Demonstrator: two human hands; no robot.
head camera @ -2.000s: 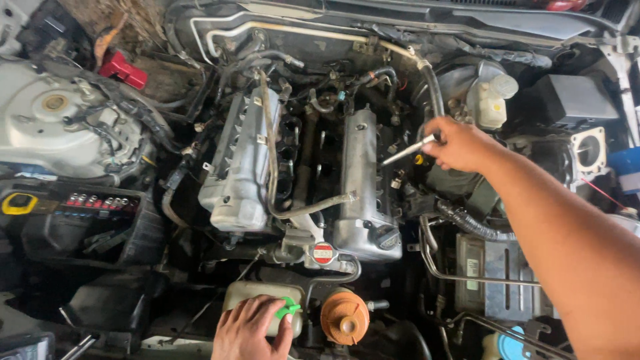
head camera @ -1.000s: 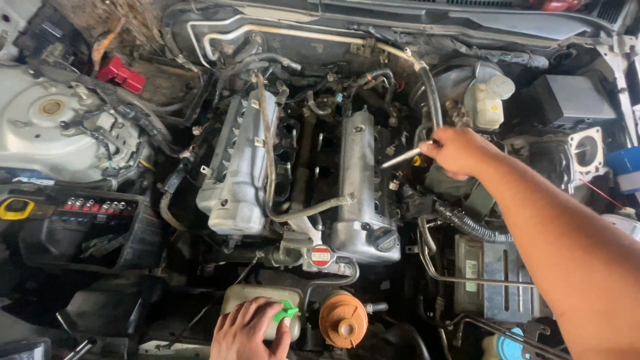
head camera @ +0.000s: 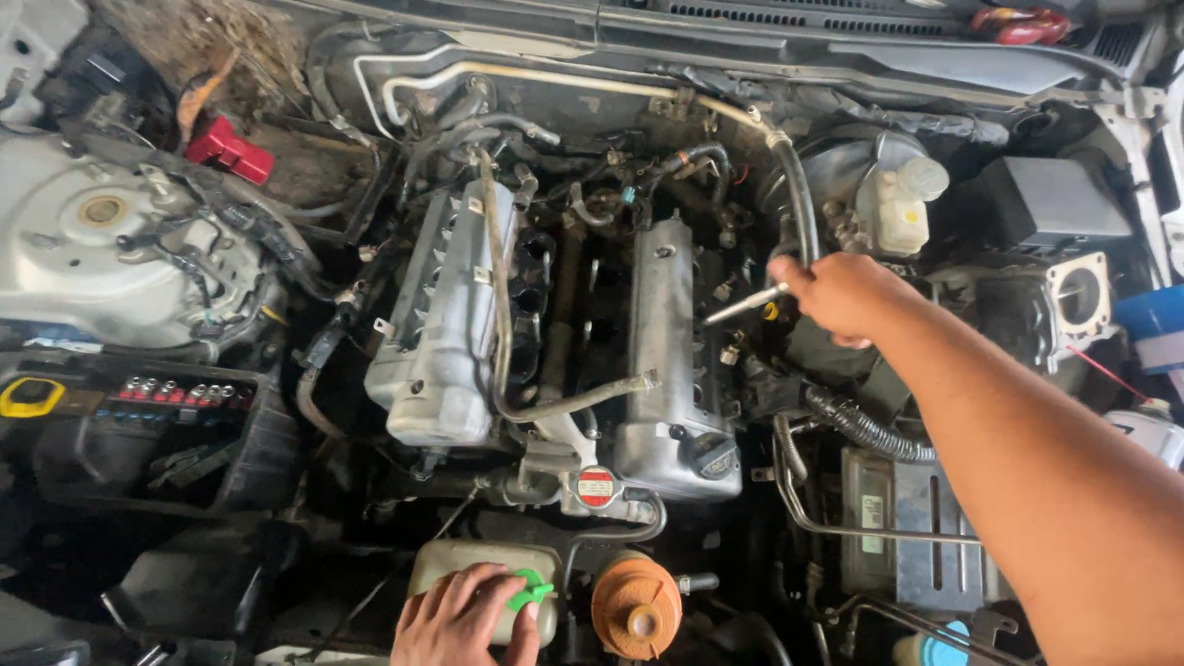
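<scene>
My right hand is closed around the handle of a metal bar tool, perhaps a ratchet. The tool slants down to the left, and its end is at the outer side of the right cylinder head cover; what it meets there cannot be made out. My left hand rests on a whitish plastic reservoir, thumb and fingers about its green cap. Just right of that reservoir stands an orange-capped one. The left cylinder head cover lies across the engine, with a metal pipe beside it.
A red radiator cap sits in front of the engine. Sockets are lined up in a black tray at the left. A brake fluid reservoir and a battery are at the right, with hoses and metal pipes around.
</scene>
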